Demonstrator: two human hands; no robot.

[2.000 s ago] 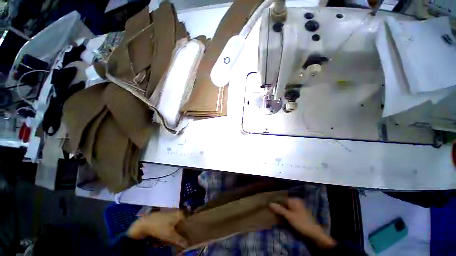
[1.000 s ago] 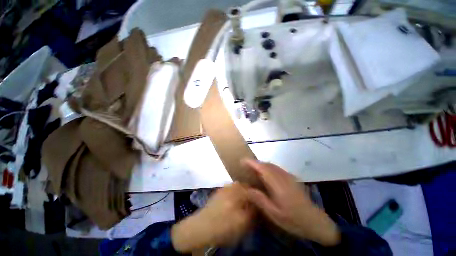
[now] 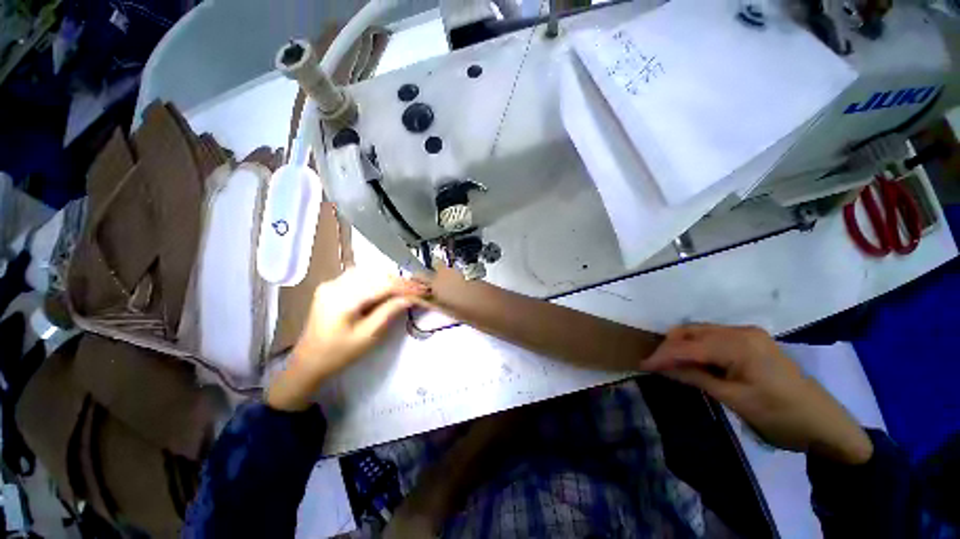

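Note:
A narrow brown fabric band lies slantwise over the white table edge, its left end at the presser foot of the sewing machine. My left hand pinches the band's left end beside the foot. My right hand pinches its right end between thumb and fingers, near the table's front edge. The band looks stretched between both hands. Whether the needle is in the fabric cannot be told.
Brown cut pieces and a white oval device are left of the needle. More brown layers hang at the lower left. White paper sheets drape over the machine arm. Red-handled scissors lie at the right.
The band has moved from the lap up to the presser foot. My hands have moved apart, one to each end of it. The view has shifted right, showing more of the machine.

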